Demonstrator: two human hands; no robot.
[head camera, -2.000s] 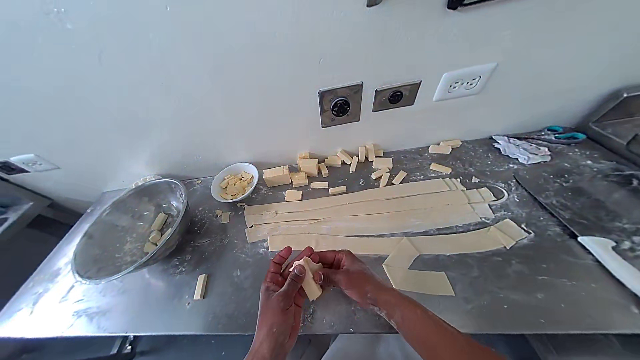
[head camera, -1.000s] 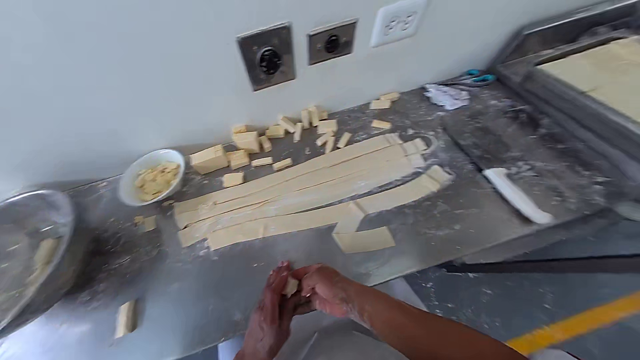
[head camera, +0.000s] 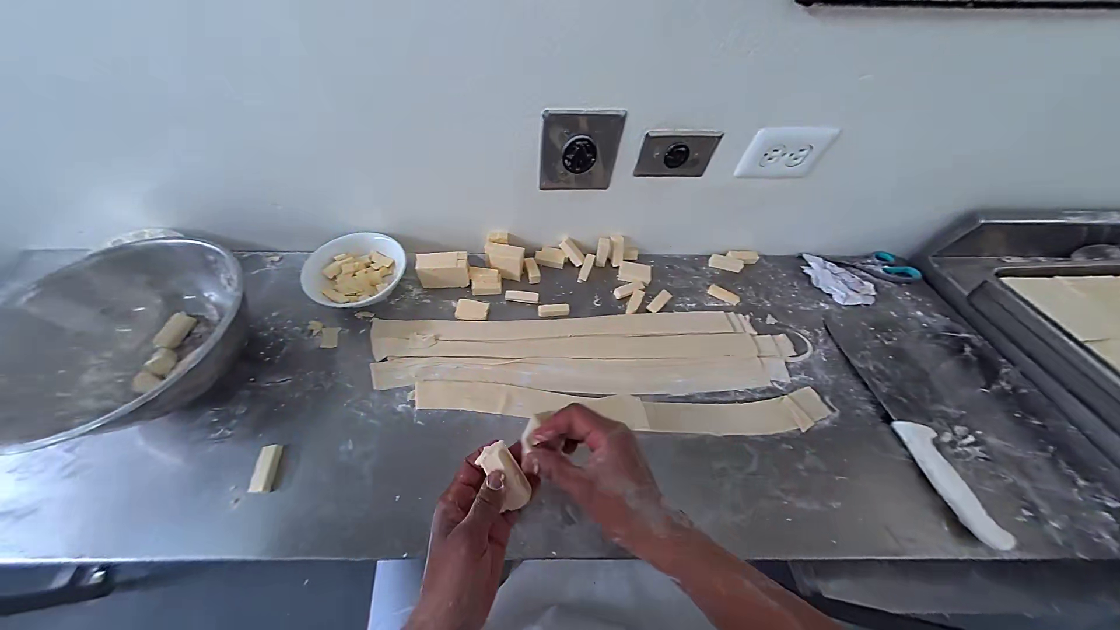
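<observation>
My left hand (head camera: 472, 516), near the front of the steel counter, grips a dough-wrapped cheese stick (head camera: 507, 477) between thumb and fingers. Just to its right, my right hand (head camera: 599, 468) pinches the end of a dough strip (head camera: 617, 409) that runs on across the counter. Behind both hands lie several long, flat dough strips (head camera: 560, 350) side by side. Cheese blocks and sticks (head camera: 506, 261) are scattered along the wall. A white bowl (head camera: 395, 278) holds small cheese pieces. One loose cheese stick (head camera: 266, 469) lies left of my hands.
A large steel bowl (head camera: 223, 350) with several wrapped pieces stands at the left. To the right lie a white-handled knife (head camera: 954, 486), a crumpled cloth or paper (head camera: 838, 280) and teal-handled scissors (head camera: 897, 268). A metal tray (head camera: 1050, 324) with dough sheets is at the far right.
My right hand has moved from close against my left hand to the dough strip. The strip's folded end, which lay flat on the counter right of my hands, no longer shows there. The view has swung.
</observation>
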